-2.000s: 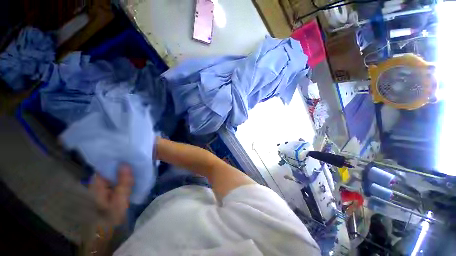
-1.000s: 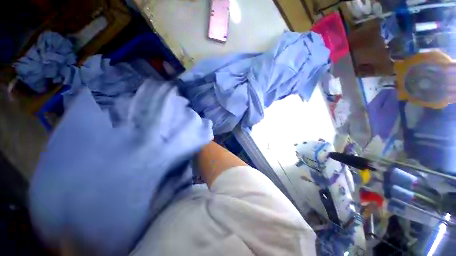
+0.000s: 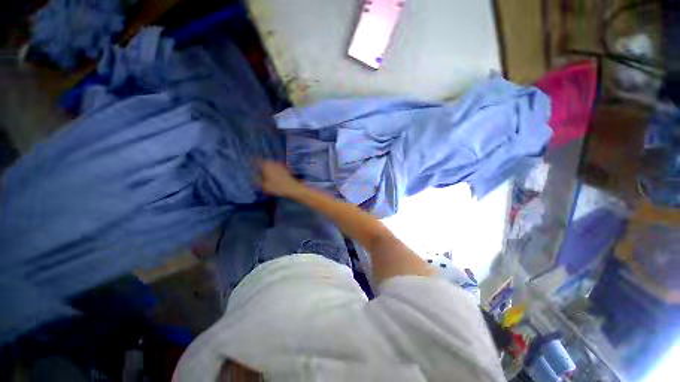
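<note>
My right hand is at the centre left, its arm reaching across from the right. Its blurred fingers are closed on the edge of a large light-blue garment. This garment spreads from the hand to the left edge, over my lap's left side. My left hand is not visible; a small brown patch at the bottom edge cannot be made out. A second crumpled light-blue garment pile lies across the table's front edge, right of my hand.
The white table bears a pink phone. A pink basket stands at the right. More blue cloth and a dark blue crate rim are at upper left. The sewing machine is partly hidden by my sleeve. Thread cones are lower right.
The held garment has swung and spread out to the left edge. My right hand has moved up a little and now shows. My left hand has left view. The whole view has shifted.
</note>
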